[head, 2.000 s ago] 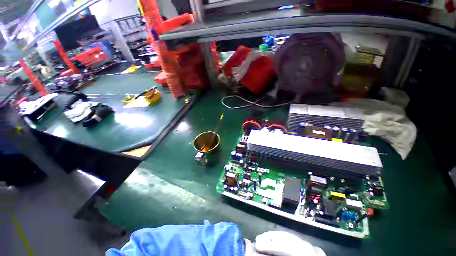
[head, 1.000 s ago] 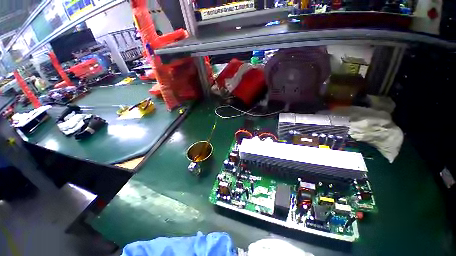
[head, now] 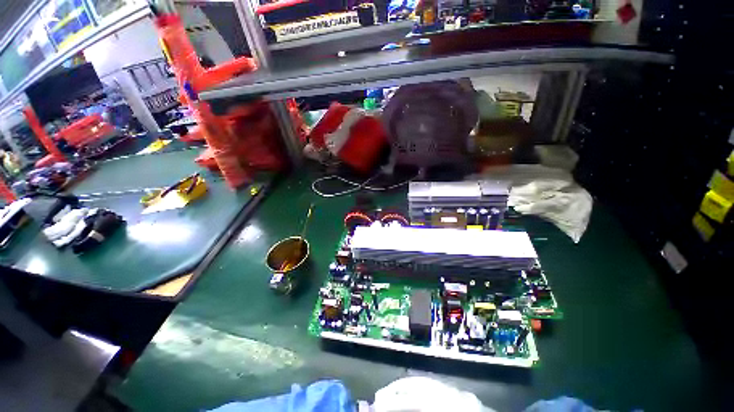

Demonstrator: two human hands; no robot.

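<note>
A green power board assembly (head: 386, 310) lies on the green bench mat in front of me, with a pale strip along its near edge. A long silver heatsink (head: 443, 244) runs across it, and a shorter finned block stands behind. Red-copper ring inductors (head: 359, 219) sit at its rear left. A white-gloved hand (head: 422, 397) shows at the bottom edge beside a blue sleeve on its left, so it seems to be my left hand; its fingers are not clear. Another blue sleeve shows at the lower right, but my right hand is not visible.
A metal cup (head: 287, 256) with a thin stick stands left of the board. A dark fan (head: 430, 125), a red object (head: 360, 145), a thin white cable (head: 338, 190) and a crumpled white cloth (head: 555, 201) are behind. A shelf (head: 451, 63) crosses above. Black boxes (head: 644, 129) stand right.
The view has turned rightward, so the board and cup appear further left and more of the black boxes with yellow tags shows. A second blue sleeve has appeared at the lower right.
</note>
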